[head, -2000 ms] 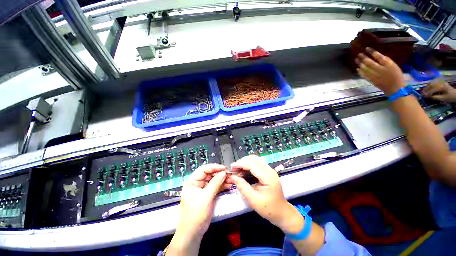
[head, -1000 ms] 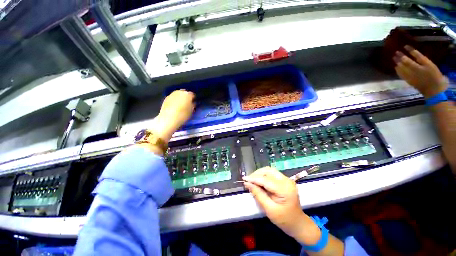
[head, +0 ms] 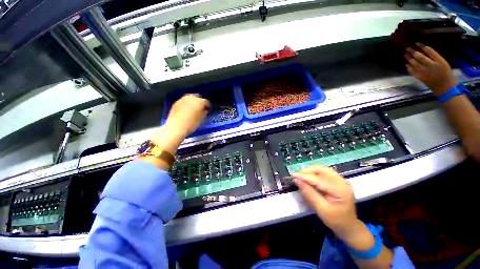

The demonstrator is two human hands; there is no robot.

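Observation:
My left hand (head: 188, 113) is over the left blue tray (head: 215, 125), fingers down among thin silvery parts (head: 227, 113); whether it holds one cannot be seen. My right hand (head: 327, 197) is at the conveyor's front edge, thumb and fingers pinched around a small, blurred thin part (head: 288, 180). It is just below the right green circuit board panel (head: 337, 153), which lies in a black carrier. A second green panel (head: 213, 185) lies in a carrier to the left, partly behind my left sleeve. Orange-brown components (head: 279, 100) are heaped in the right blue tray (head: 316, 95).
A red holder (head: 277, 54) sits on the white shelf. Another carrier with a green panel (head: 38, 208) is at far left. At the right, a neighbour's hand (head: 430, 68) with a blue band reaches to a dark brown-red bin (head: 429, 34). The pale conveyor edge (head: 252, 210) runs along the front.
Since two seconds ago, my left hand has left my right hand and gone to the left tray. Over the last second, my right hand has moved right and slightly down.

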